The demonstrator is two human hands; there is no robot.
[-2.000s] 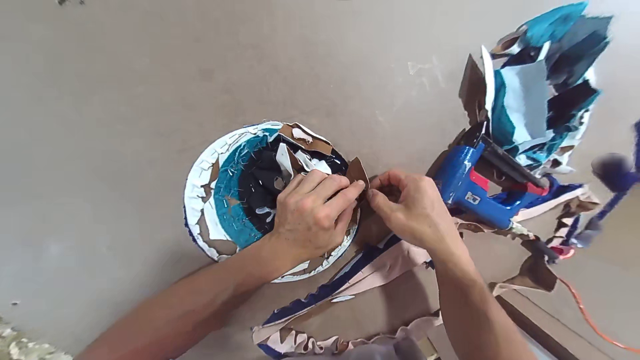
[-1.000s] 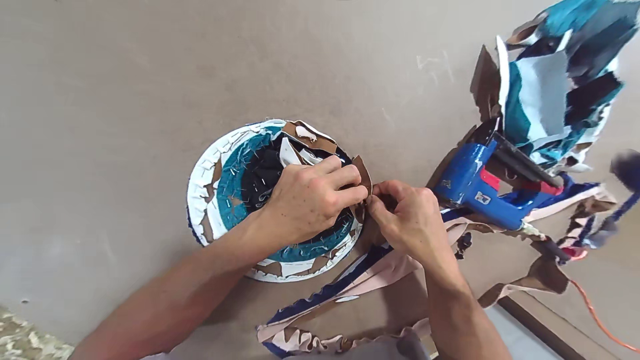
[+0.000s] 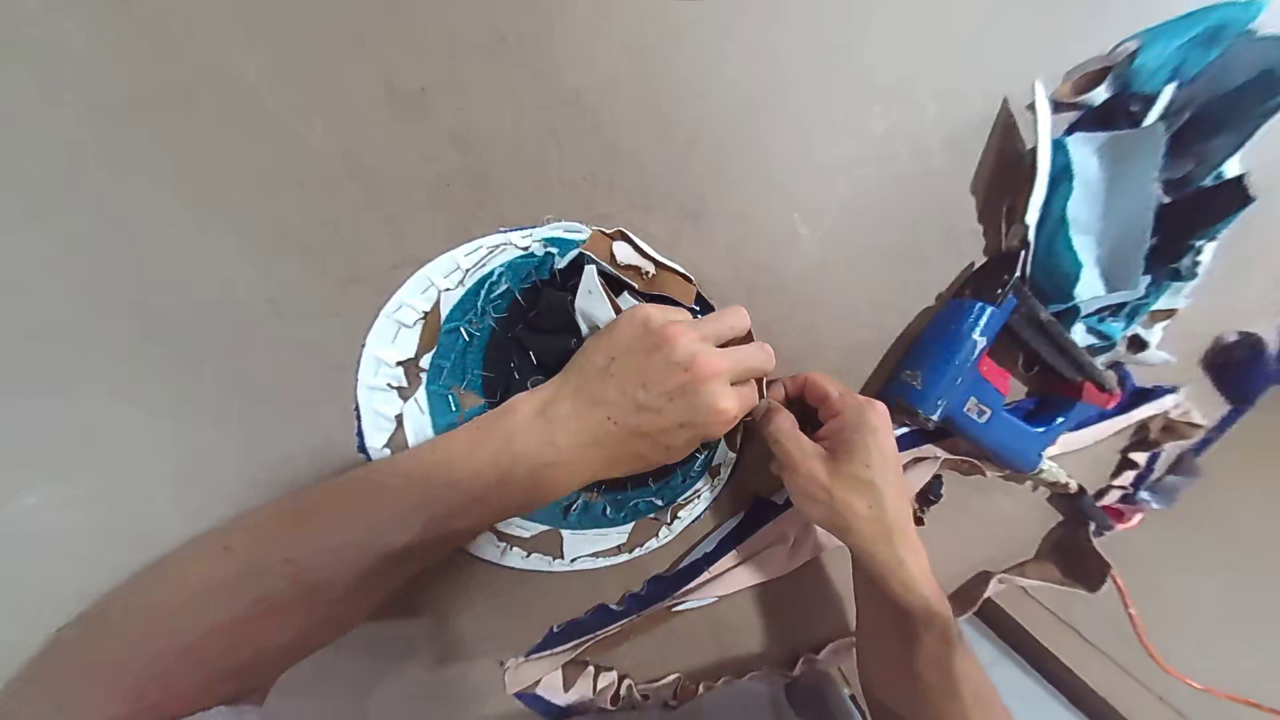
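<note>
A round piece (image 3: 395, 365) lies on the tabletop, layered with white, teal and black fabric and full of staples. My left hand (image 3: 665, 385) rests over its right half, fingers curled at the right edge, hiding part of the black centre. My right hand (image 3: 835, 440) pinches that same edge between thumb and forefinger, close to my left fingertips. Both hands hold a brown strip (image 3: 760, 375), mostly hidden by my fingers. Another brown strip (image 3: 650, 268) with a white patch lies along the upper right rim.
A blue staple gun (image 3: 965, 375) with an orange hose (image 3: 1160, 640) lies to the right. Behind it stands a pile of teal, grey and white fabric scraps (image 3: 1110, 210). A long pink and navy fabric strip (image 3: 770, 550) runs below my right hand.
The brown flap that stood above my left fingers at the right edge has come down and is now mostly hidden by them. Both hands stay at that edge.
</note>
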